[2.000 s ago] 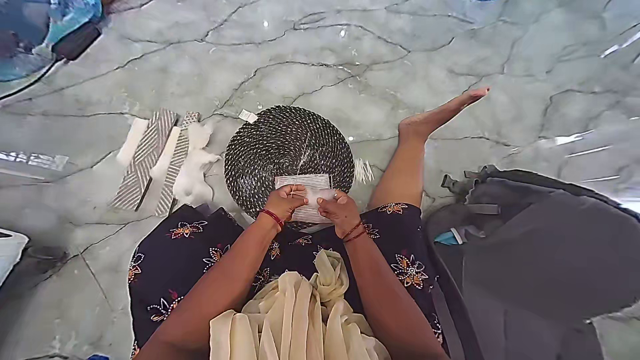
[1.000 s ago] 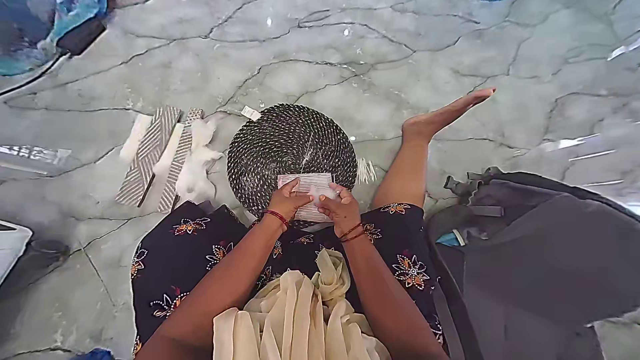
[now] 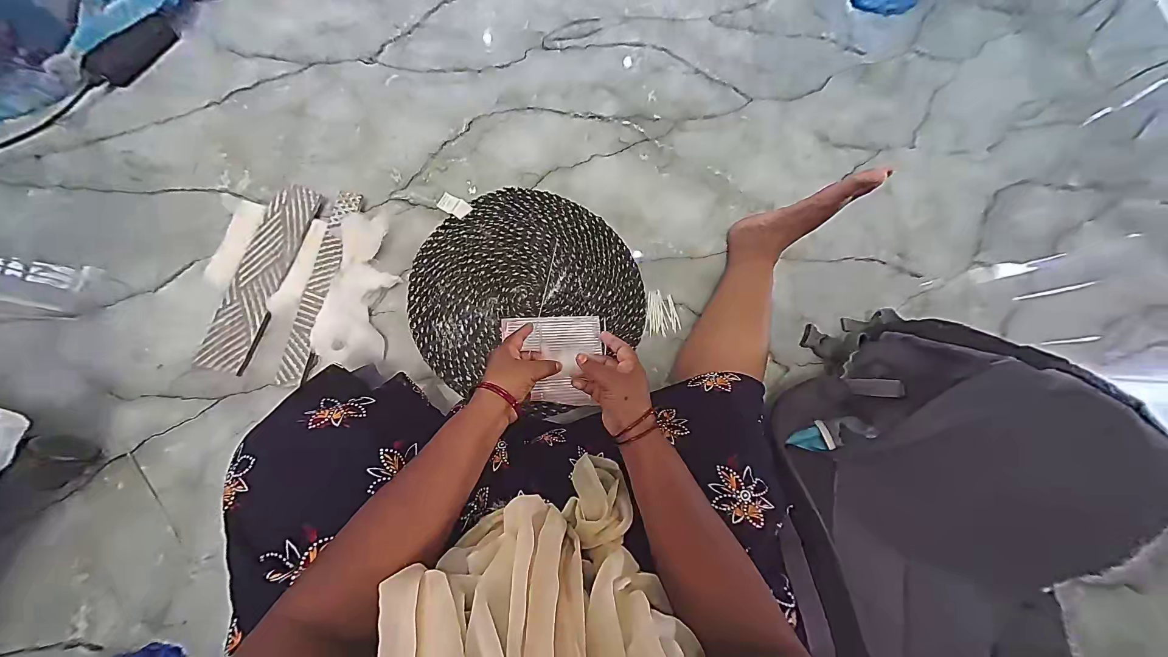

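A small flat piece with fine pale stripes [image 3: 552, 332] lies over the near edge of a round black-and-white woven mat [image 3: 511, 251]. My left hand [image 3: 517, 367] grips its left side, the thumb pointing inward. On the right side, my right hand [image 3: 616, 379] pinches the same piece, thumb and fingers near its middle. Something whitish and translucent shows on the piece between the two thumbs; I cannot tell what it is. A white tag [image 3: 453, 205] sticks out at the mat's upper left edge.
Patterned strips [image 3: 260, 278] and white fluffy material [image 3: 351, 315] lie on the marble-look floor at left. Several thin white sticks [image 3: 662, 313] are right of the mat. A dark grey backpack [image 3: 985, 465] stands at right, near my outstretched bare foot [image 3: 812, 210].
My hands stay on the striped piece at the mat's near edge. Their fingers and thumbs have shifted slightly on it.
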